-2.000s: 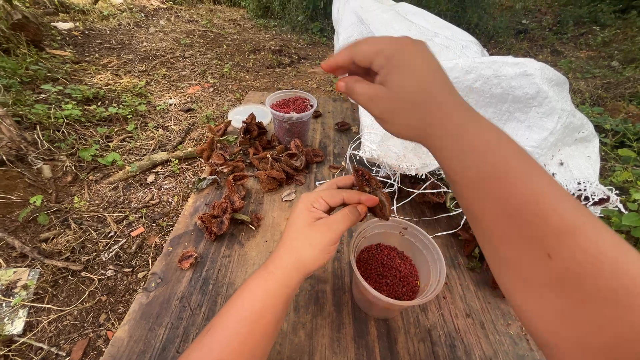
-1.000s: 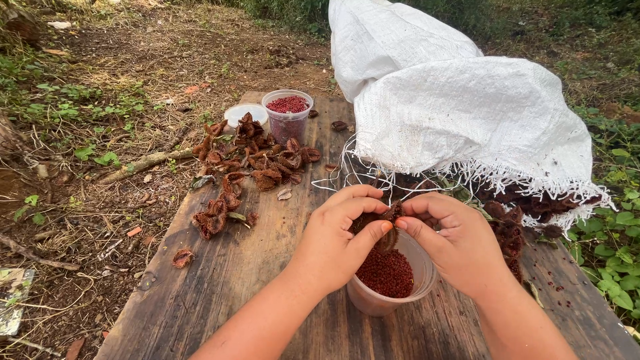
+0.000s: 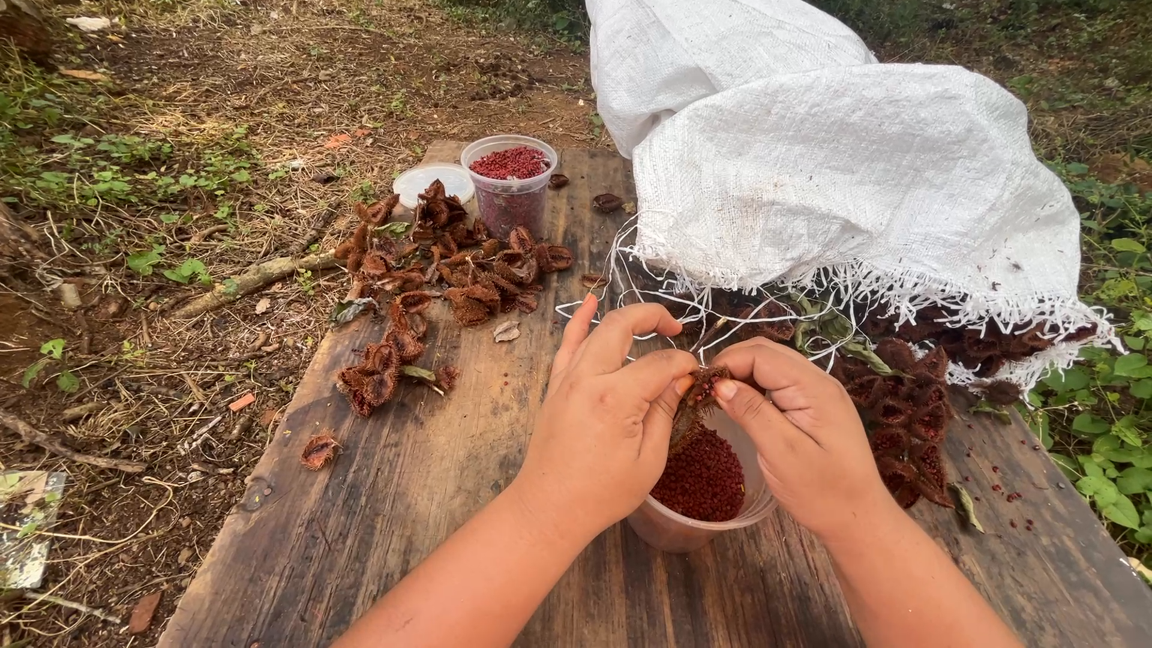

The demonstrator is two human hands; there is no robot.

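Between the fingertips of my left hand (image 3: 612, 405) and my right hand (image 3: 792, 423) is a dry, spiny brown annatto pod (image 3: 696, 405), pinched by both. The hands are over the rear rim of a clear plastic tub (image 3: 675, 531) partly filled with small dark red seeds (image 3: 704, 477). Fingers hide part of the pod and of the rim. Farther back stands a second plastic tub (image 3: 511, 202), heaped with red seeds. Opened pods (image 3: 477, 279) lie piled in front of it and to its left.
A white woven sack (image 3: 846, 171) with frayed strands covers the back right of the wooden board (image 3: 405, 540). Clustered pods (image 3: 900, 414) lie under its edge, with loose seeds near them. A round plastic lid (image 3: 435, 183) sits beside the rear tub. Soil and plants border the board.
My right hand, raised over the sack two seconds ago, has come down to the pod beside my left hand. Since one second ago both hands have stayed at the pod above the tub.
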